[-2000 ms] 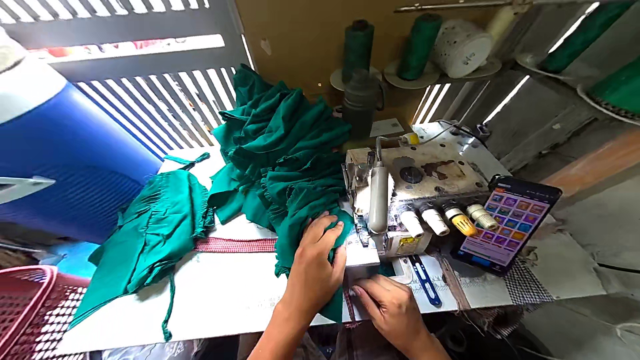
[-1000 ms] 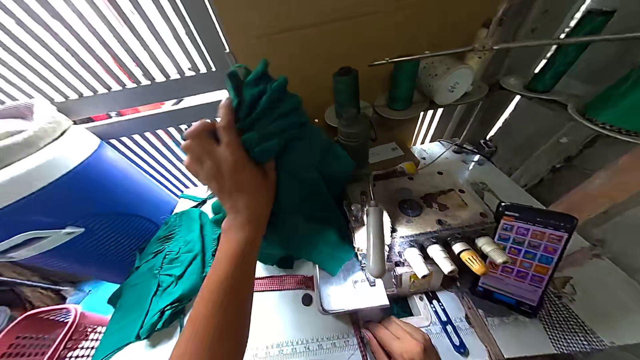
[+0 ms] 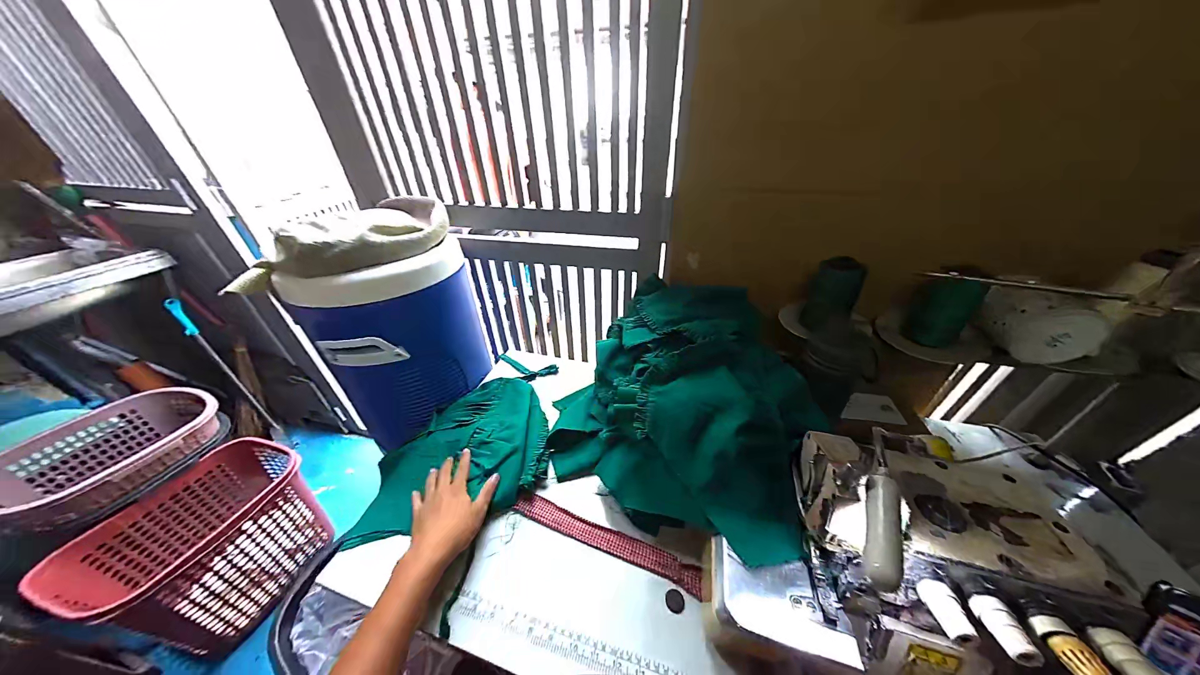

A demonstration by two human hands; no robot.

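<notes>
My left hand point(image 3: 448, 514) lies with spread fingers on a gathered green cloth piece point(image 3: 483, 436) at the left end of the white table. Nothing is gripped in it that I can see. A larger heap of green cloth point(image 3: 703, 412) is piled to its right, its lower edge reaching the metal plate of an overlock sewing machine point(image 3: 966, 525). Between the two lies a red checked fabric strip point(image 3: 609, 546), flat on the table. My right hand is out of view.
Red plastic baskets point(image 3: 187, 553) stand left of the table. Behind them is a blue drinks cooler point(image 3: 394, 337) with a cloth on its lid. Green thread cones point(image 3: 834, 292) stand behind the machine. A measuring scale point(image 3: 562, 647) runs along the table's front, and a phone point(image 3: 1172, 637) is at the right edge.
My left hand has let go of the raised green heap, which now rests beside the machine, and has moved left onto the other green piece. The view has swung left; my right hand has left it.
</notes>
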